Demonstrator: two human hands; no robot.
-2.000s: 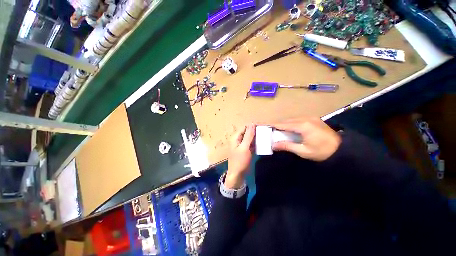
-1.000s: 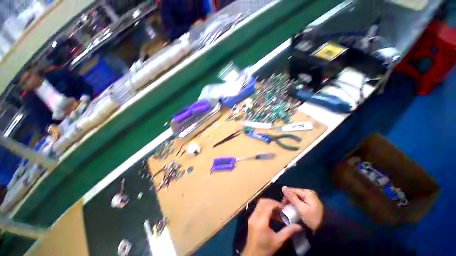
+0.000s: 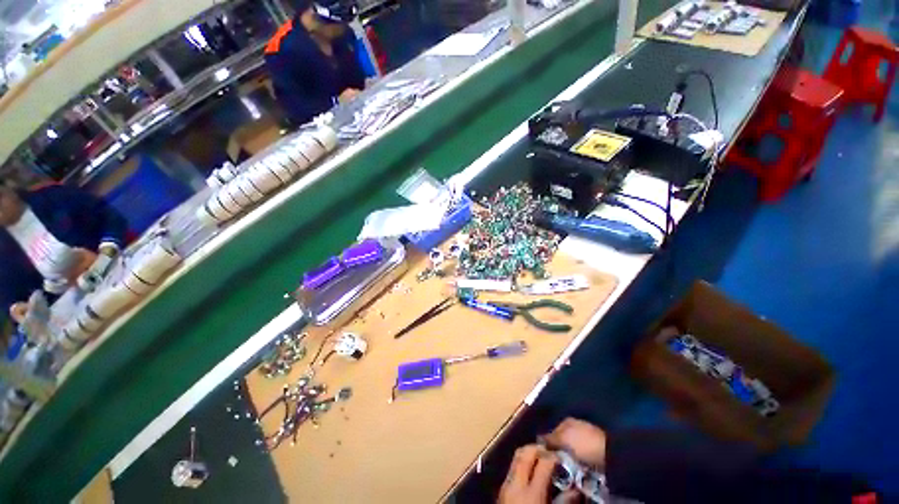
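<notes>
My left hand (image 3: 528, 476) and my right hand (image 3: 582, 442) are low in the view, beyond the bench's front edge. Both hold a small white device (image 3: 570, 474) between their fingers. Dark parts show on it, but it is partly covered by the fingers and too small to read. The lower part of my left hand is cut off by the bottom of the picture. On the brown cardboard sheet (image 3: 394, 452) lie a purple block (image 3: 421, 374), a clear-handled screwdriver (image 3: 507, 349), black tweezers (image 3: 425, 317) and green-handled pliers (image 3: 544, 314).
Green circuit boards (image 3: 505, 236) are heaped beside a black box-like station (image 3: 577, 171) and a blue tool (image 3: 603, 232). A clear tray (image 3: 340, 300) holds purple blocks. A cardboard box (image 3: 730, 374) stands on the floor. Red stools (image 3: 784, 128) stand at right. Two people are across the conveyor.
The view has swung right, bringing the station, box and stools into view. My hands and the white device have moved from over the cardboard's edge to beyond the bench's front edge.
</notes>
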